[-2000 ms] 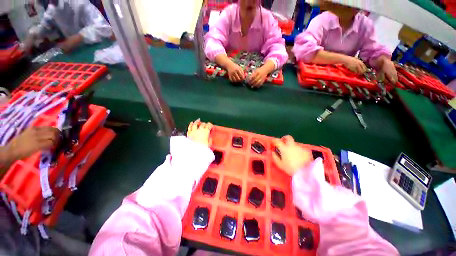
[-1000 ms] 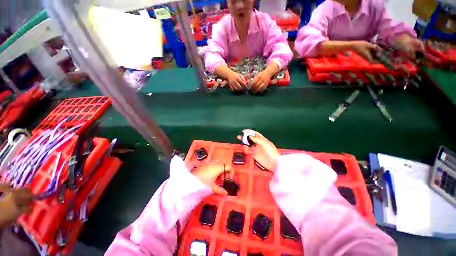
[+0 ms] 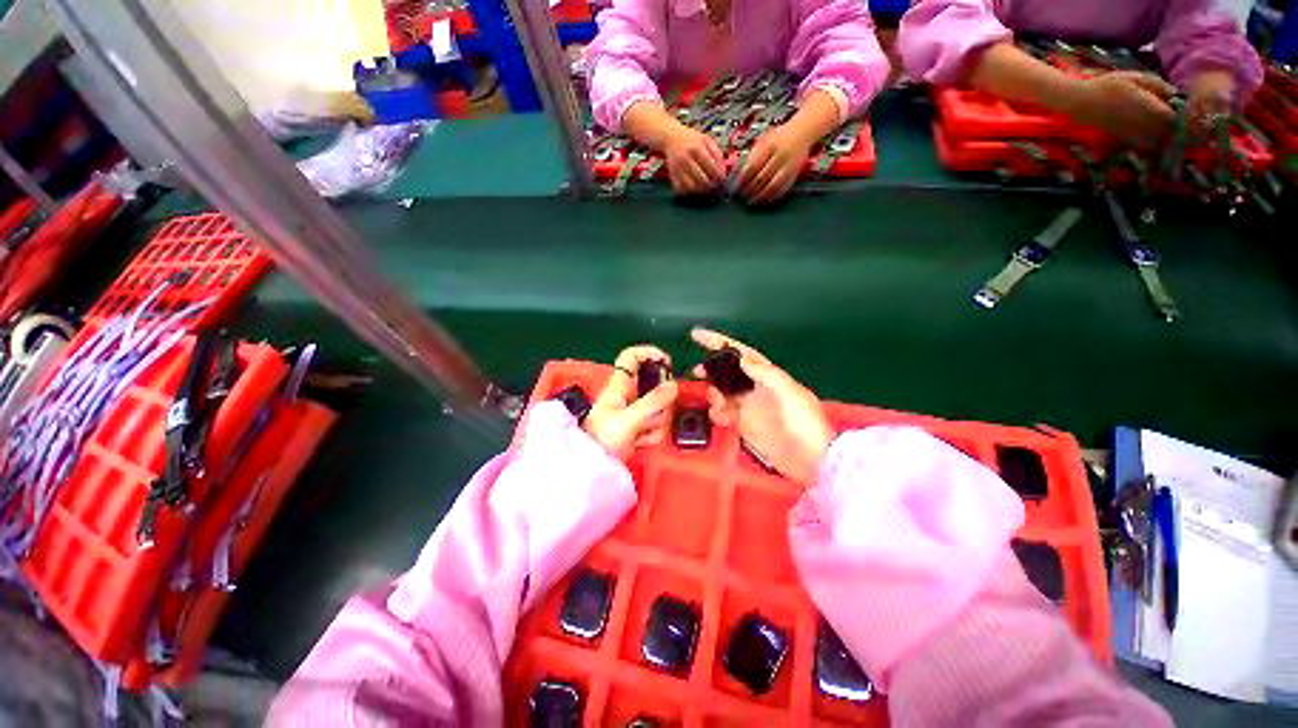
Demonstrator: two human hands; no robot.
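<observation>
My left hand (image 3: pixel 631 403) holds a dark watch head (image 3: pixel 652 377) between thumb and fingers above the tray's far edge. My right hand (image 3: pixel 774 413) holds another dark watch head (image 3: pixel 729 371) just right of it. The red compartment tray (image 3: pixel 693 508) lies under both hands. Dark watch heads sit one per pocket in the near rows, such as one at the centre (image 3: pixel 671 632). One more lies in a far pocket (image 3: pixel 692 425) between my hands. Several middle pockets show no watch head. My right sleeve covers part of the tray.
A metal post (image 3: pixel 292 235) slants at left. Stacked red trays with pale straps (image 3: pixel 86 413) stand at far left. A record sheet (image 3: pixel 1213 555) with a blue pen (image 3: pixel 1167 558) lies at right. Two strapped watches (image 3: pixel 1028 259) lie beyond. Two people in pink work across the bench.
My left hand has risen from a middle pocket to the far edge, now with a watch head. My right hand still holds one, now turned dark side to view. The view has shifted.
</observation>
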